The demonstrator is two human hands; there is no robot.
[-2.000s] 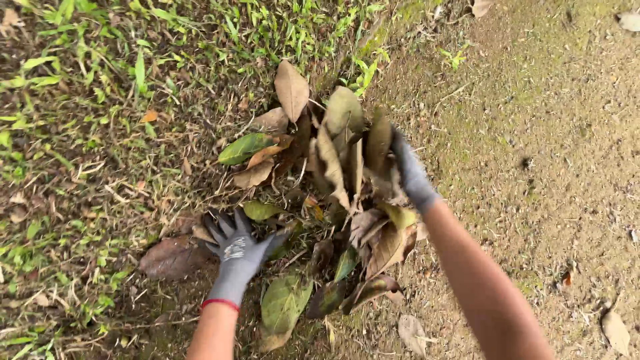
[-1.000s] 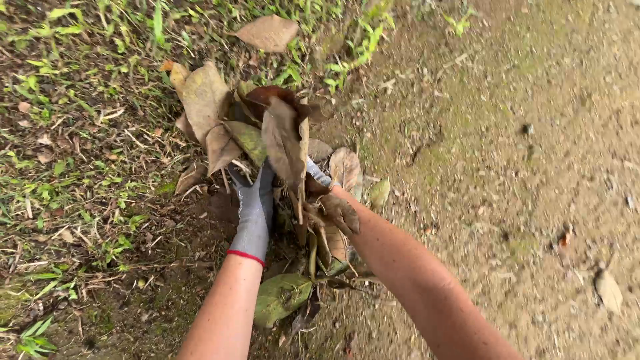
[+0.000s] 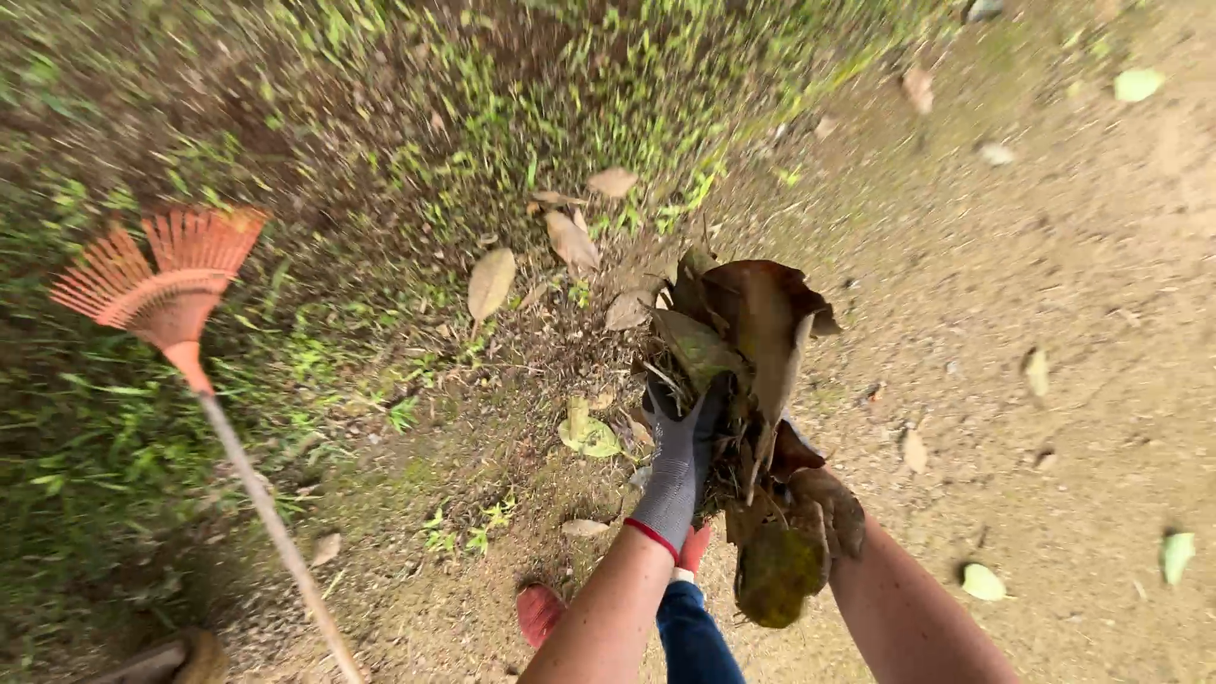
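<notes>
A bundle of dry leaves (image 3: 760,351), brown with some green and mixed with thin stalks, is pressed between my two gloved hands above the ground. My left hand (image 3: 682,456), in a grey knit glove with dark fingertips and a red cuff, grips the bundle's left side. Against its right side is my right hand (image 3: 796,439), mostly hidden by the leaves, with only a bit of glove showing. A large green-brown leaf (image 3: 781,575) hangs low between my forearms.
An orange fan rake (image 3: 176,299) with a wooden handle lies at the left by the grass. Below my hands show my red shoes (image 3: 540,613) and a blue trouser leg (image 3: 698,636). Loose leaves (image 3: 491,283) lie on the grass and dirt. A curved brown object (image 3: 195,657) is at the bottom left.
Two seconds ago my hands were apart around the leaf pile on the ground; they closed on it and now hold the bundle raised. The view has shifted, bringing the rake and shoes in.
</notes>
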